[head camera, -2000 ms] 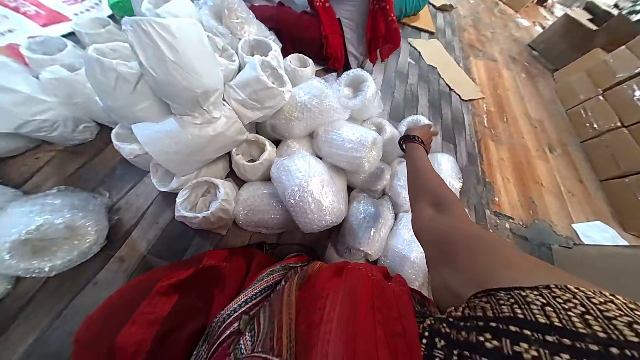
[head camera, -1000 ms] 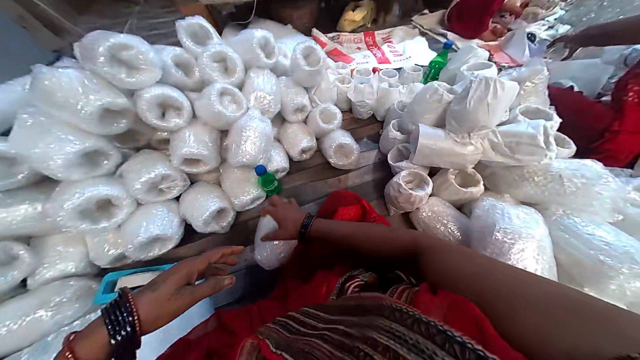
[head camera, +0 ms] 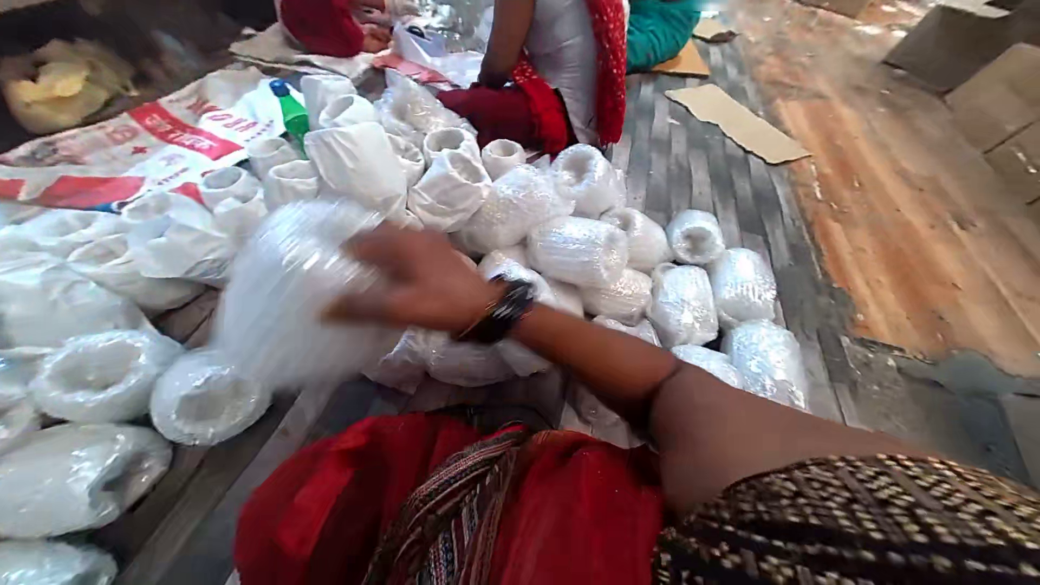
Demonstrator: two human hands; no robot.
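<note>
My right hand, dark bracelets at its wrist, is blurred over the middle of the pile. It grips the near right side of a large bubble-wrapped bundle, also blurred. Bubble-wrapped bundles with hollow ends lie under and to the right of my forearm. White-wrapped hollow pieces stand behind the hand. Closer to the left edge are more plastic-wrapped bundles, among them a ring-ended one just below the held bundle. My left hand is out of view.
Another person in red and white sits behind the pile. A green bottle stands by a printed sack. A torn cardboard strip lies on the floor at the right, with cardboard boxes beyond.
My left hand, seen one second ago, has left the view. My right hand was on a small wrapped piece then; now it is on a larger bundle over the pile. The view has swung widely.
</note>
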